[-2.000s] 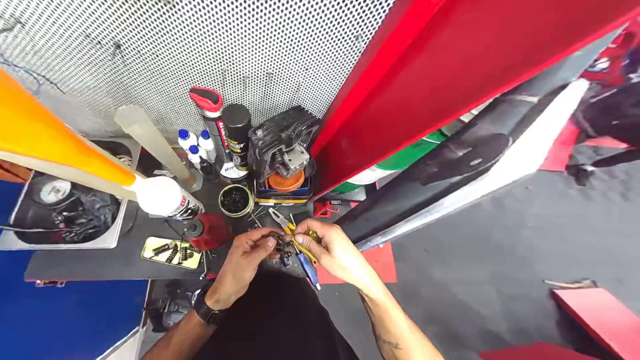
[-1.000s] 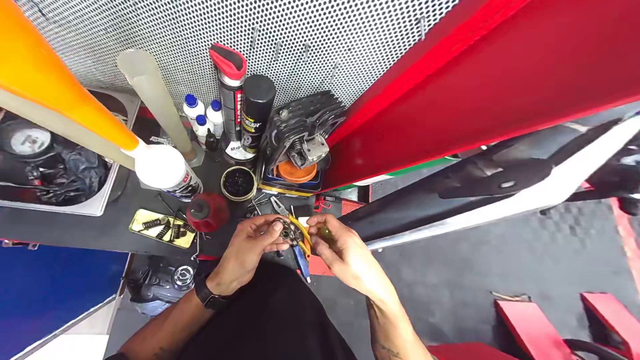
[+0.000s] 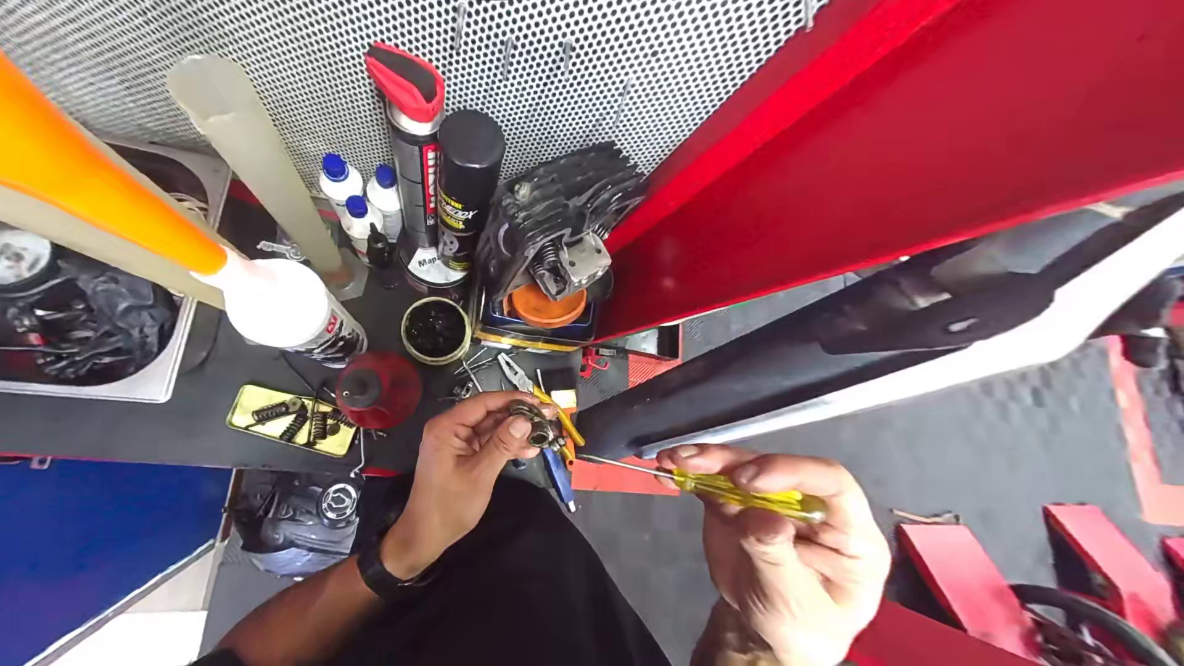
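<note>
Between the thumb and fingers of my left hand is a small dark metal part with a round opening. My right hand grips a screwdriver by its clear yellow handle, its thin shaft pointing left toward the part, with the tip close to it. Just beyond the left hand lie pliers with yellow and blue handles, partly hidden by the fingers. A round tin of dark grease stands farther back. To the left, a yellow tray holds several coil springs.
A red bottle, a white bottle with an orange nozzle and spray cans crowd the bench. A finned engine cylinder head rests near an orange cup. A metal basin is at left; a red panel slopes on the right.
The right hand has moved away from the left, to the right and nearer the camera, and the screwdriver now shows plainly in it. The left hand still holds the metal part.
</note>
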